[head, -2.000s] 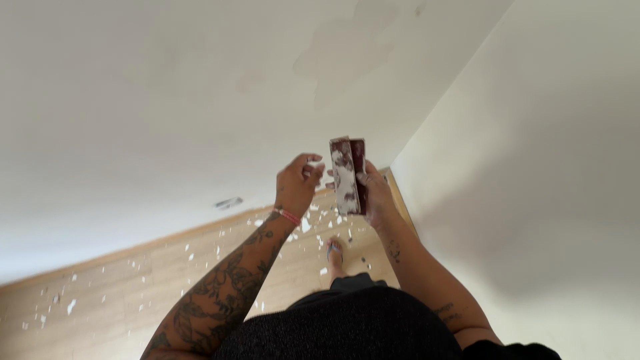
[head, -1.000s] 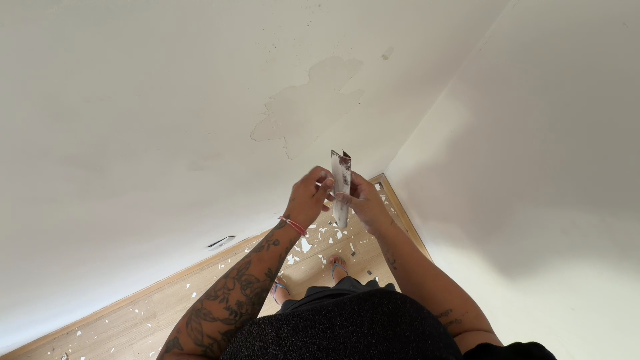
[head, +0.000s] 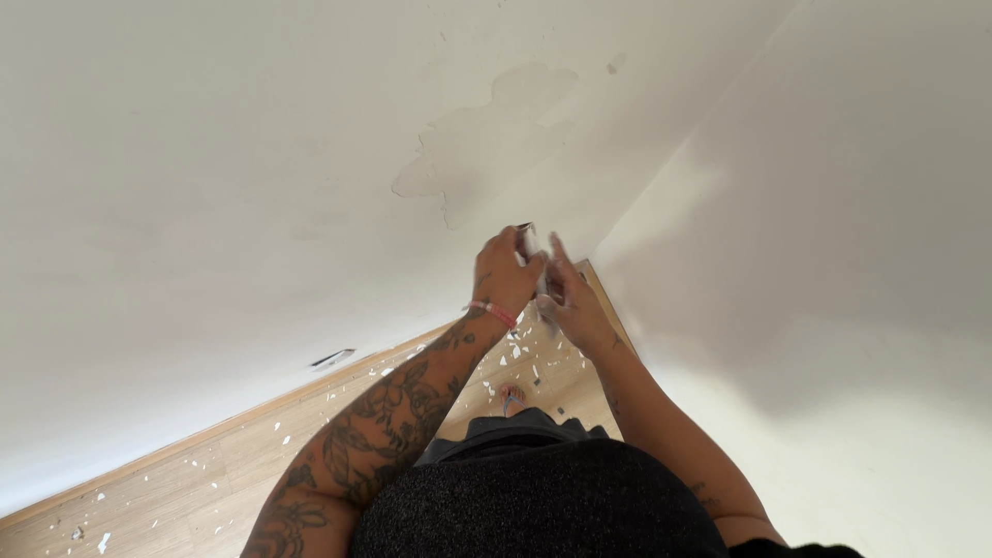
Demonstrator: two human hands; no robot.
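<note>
A narrow, flat dark red block [head: 530, 242], dusted white and perhaps wrapped in sandpaper, is between my hands near the wall corner. My left hand [head: 508, 270], with a pink and white band at its wrist, grips the block's upper part from the left. On the other side, my right hand [head: 570, 298] is blurred, its index finger raised and its thumb close to the block's lower end. Whether it grips the block cannot be told. Beyond my hands, the pale wall [head: 310, 170] bears an irregular patch [head: 496, 143] with flaking edges.
White flakes lie over the light wood floor [head: 256, 457], along a wooden baseboard strip [head: 225, 418]. A recessed slot or fitting [head: 333, 359] sits low in the left wall. The right wall [head: 837, 256] meets it at a corner. My sandalled foot [head: 512, 395] is below.
The block was in my right hand, with its broad dusty face showing and my left hand apart from it. Now it is turned narrower and my left hand has closed around its upper part.
</note>
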